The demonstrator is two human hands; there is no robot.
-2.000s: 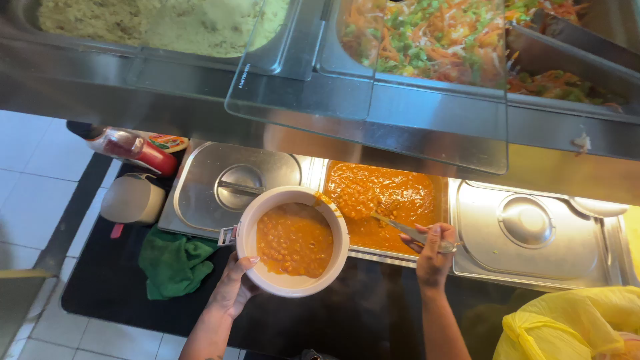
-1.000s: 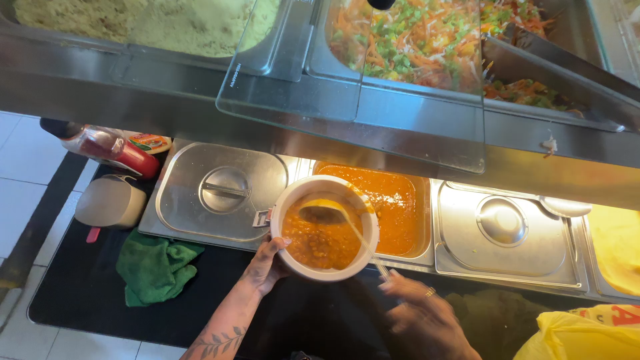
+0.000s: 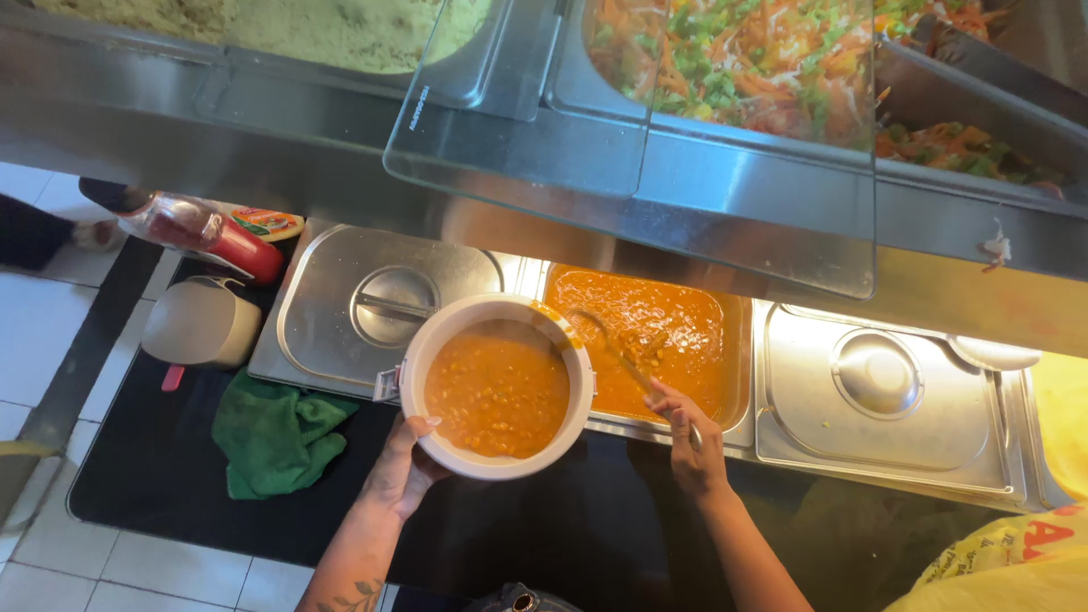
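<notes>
My left hand [image 3: 406, 463] grips the lower left rim of a round pale container [image 3: 412, 353] with side clips. Inside it is a bean stew [image 3: 501, 391] in orange sauce, and sauce smears the container's upper right rim. My right hand [image 3: 695, 438] is closed on the handle of a metal ladle [image 3: 627, 364]. The ladle's bowl end dips at the left part of a rectangular steel food pan [image 3: 742, 365] of orange bean stew [image 3: 680, 314]; sauce partly hides it. The container overlaps the pan's left edge in view.
Lidded steel pans [image 3: 323, 306] [image 3: 926, 425] flank the stew pan. At left are a green cloth [image 3: 272, 433], a pale jug [image 3: 200, 323] and a red bottle [image 3: 229, 242]. A glass shelf [image 3: 629, 212] overhangs the pans, below salad trays [image 3: 739, 68]. A yellow bag [image 3: 1003, 561] lies lower right.
One second ago the ladle was over the container; my right hand has moved it back to the stew pan. The container holds more stew than two seconds ago. A dark-clothed limb now shows at far left.
</notes>
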